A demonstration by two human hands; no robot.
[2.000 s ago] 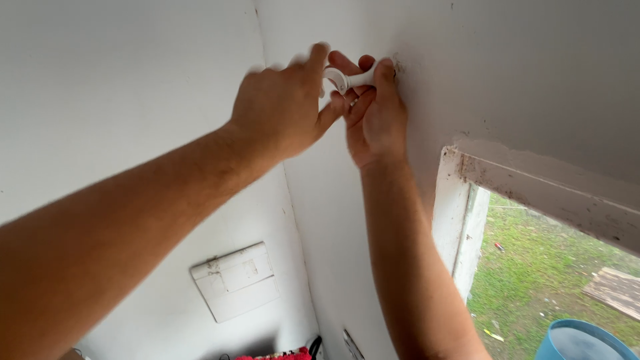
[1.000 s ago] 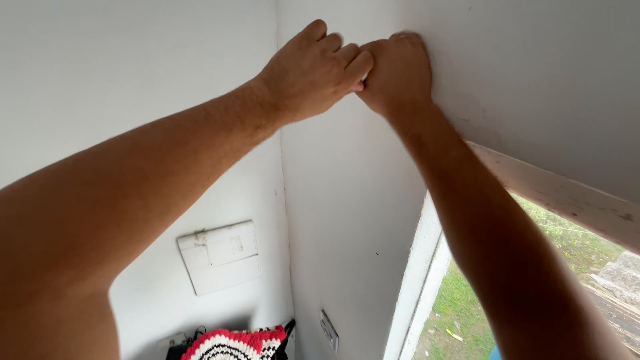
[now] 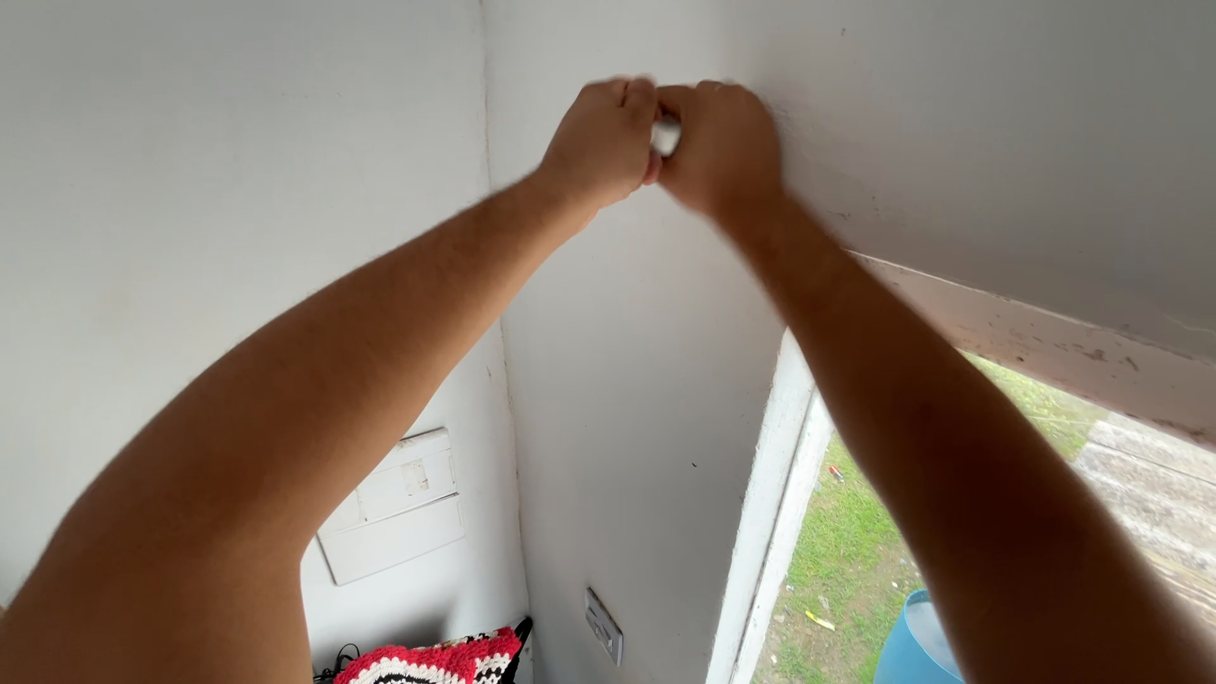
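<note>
Both my hands are raised together at the wall above the doorway. My left hand (image 3: pixel 608 138) has its fingers closed on a small white fitting (image 3: pixel 666 138), of which only a short blurred part shows between the hands. Right beside it, my right hand (image 3: pixel 727 142) is curled around the same fitting, its back turned to the camera and close to the wall. The fitting's ends are hidden by the hands. Behind them the white wall (image 3: pixel 608 342) meets another wall at a corner.
A white panel cover (image 3: pixel 408 518) is on the left wall, and a wall switch or socket plate (image 3: pixel 603 625) sits low by the doorway. A red, white and black crocheted item (image 3: pixel 427 660) lies below. The white door or window frame (image 3: pixel 769 513) opens onto grass, with a blue container (image 3: pixel 917 641) outside.
Two seconds ago the white fitting showed a curved open end between my parted fingers; now both hands are closed around it. My right hand has turned so its back faces the camera.
</note>
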